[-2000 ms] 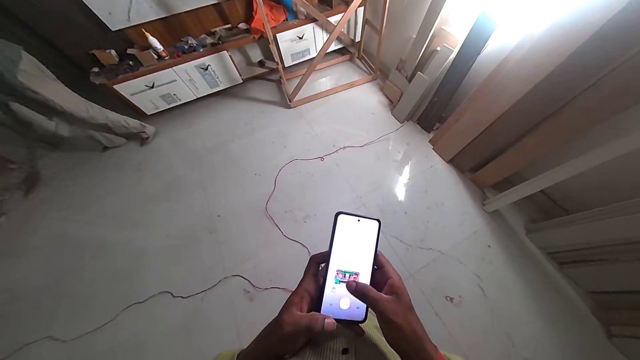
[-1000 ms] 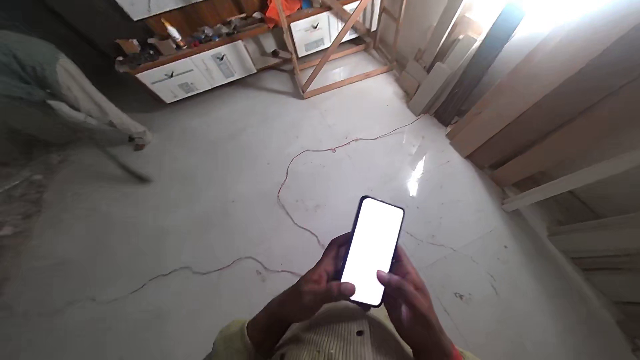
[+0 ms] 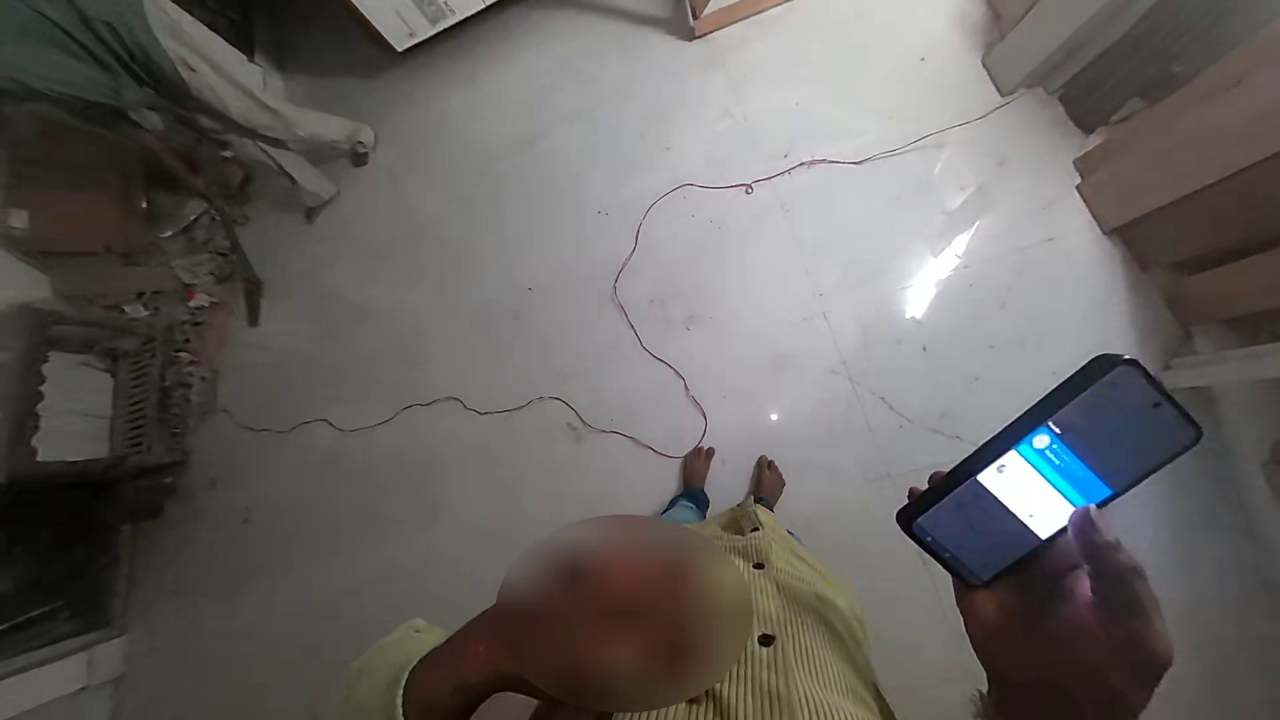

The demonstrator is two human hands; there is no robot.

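Note:
My right hand (image 3: 1075, 620) holds a smartphone (image 3: 1050, 470) in a dark case at the right, its thumb on the lit screen and fingertips at the far edge. The phone is tilted sideways, and its screen shows a blue and white panel. My left hand (image 3: 625, 612) is raised in front of my yellow corduroy shirt (image 3: 810, 640); a blur covers it, so its fingers and anything in them are hidden. My bare feet stand on the pale floor beyond the shirt's hem, beside a thin red and dark wire (image 3: 640, 340).
The wire winds over the glossy floor (image 3: 450, 250). Boards (image 3: 1180, 180) lean at the right. A person's trouser leg (image 3: 270, 90) is at the upper left, above a plastic crate (image 3: 130, 400) and debris. A cabinet's corner (image 3: 420, 20) shows at the top.
My left hand has let go of the phone and come up before my shirt. The phone, upright in both hands before, is now tilted in my right hand at the right. The view has tipped downward.

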